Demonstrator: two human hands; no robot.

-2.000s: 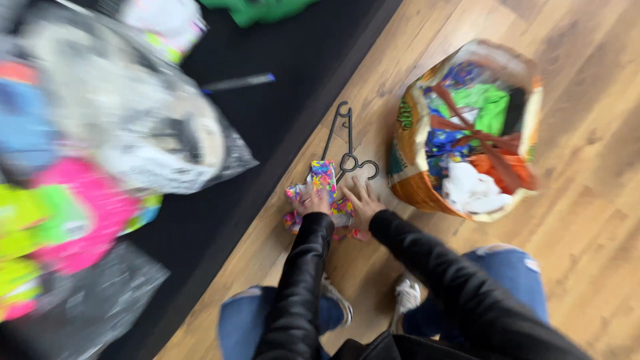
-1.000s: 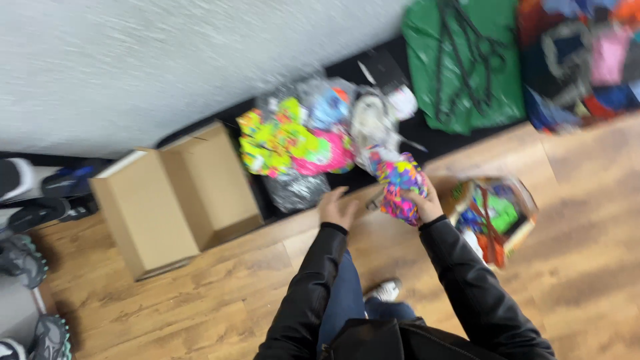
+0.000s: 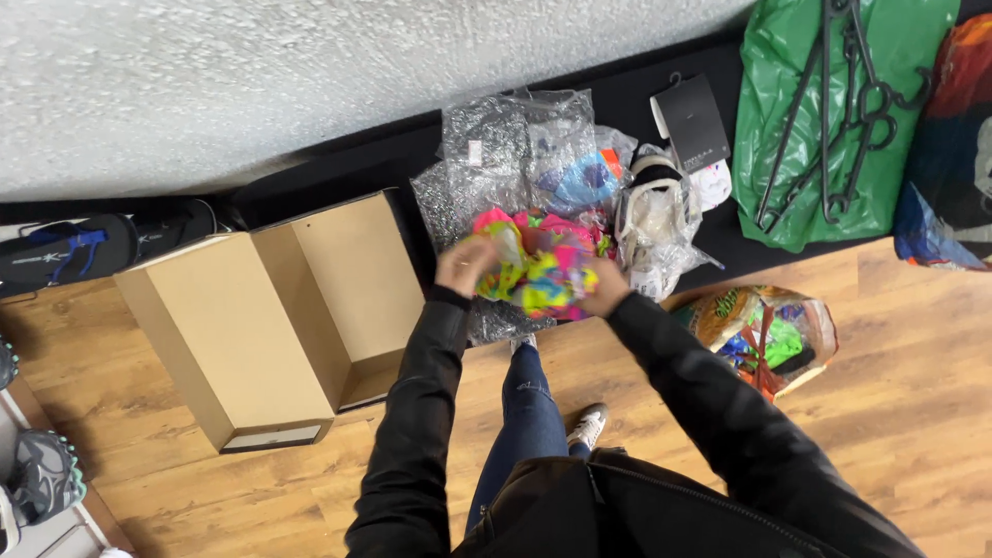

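Bright yellow, pink and blue patterned fabric (image 3: pixel 546 283) is between my two hands above the black-covered surface, blurred by motion. My left hand (image 3: pixel 467 263) grips its left side near a yellow part. At the right side my right hand (image 3: pixel 604 288) holds the fabric, its fingers partly hidden by it. Behind lie pink cloth (image 3: pixel 562 225) and clear plastic bags (image 3: pixel 496 147), one with light blue and orange contents (image 3: pixel 585 178). Right of my hands is a beige and black item, apparently a shoe, in clear plastic (image 3: pixel 655 213).
An opened cardboard box (image 3: pixel 225 325) lies at the left, beside black sandals with blue straps (image 3: pixel 70 248). Black plastic hangers (image 3: pixel 868 116) rest on a green plastic bag (image 3: pixel 763 155). A shopping bag of clothes (image 3: pixel 821 333) stands on the wooden floor. A dark card (image 3: pixel 690 124) lies behind.
Two seconds ago both hands were at multicoloured fabric by the hangers near the floor bag. One second ago the right hand held it and the left was apart; now both hold fabric over the plastic bags.
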